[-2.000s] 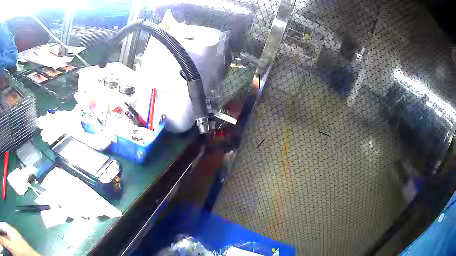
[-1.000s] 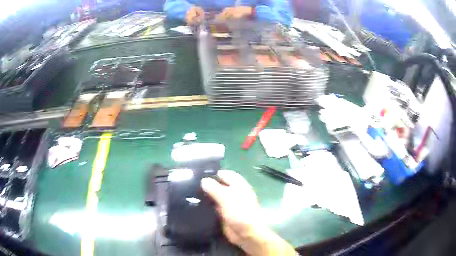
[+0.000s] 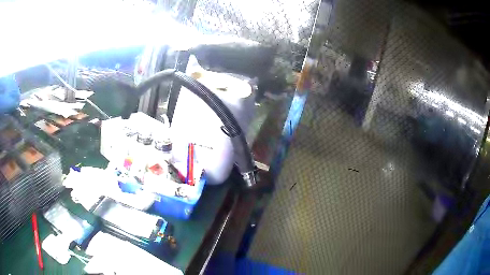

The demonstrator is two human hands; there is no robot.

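Neither of my hands shows; the view is turned to the right end of the bench. Nearest in front lie a white wipe at the bottom edge and a phone-sized panel or device with a pale face and dark edge. A white swab lies left of the wipe. A red stick-like marker lies at the left. A blue supply bin holds small items and red pens. The jig is out of view.
Stacked blister trays with copper-brown panels stand at the left edge. A black ribbed hose arches over a large white container. A mesh curtain hangs right of the bench edge. A blue sleeve shows at the lower right.
The view has swung from the jig to the bench's right end. The hand seen holding a black panel over the jig one second ago is out of the picture, as are the jig and tweezers.
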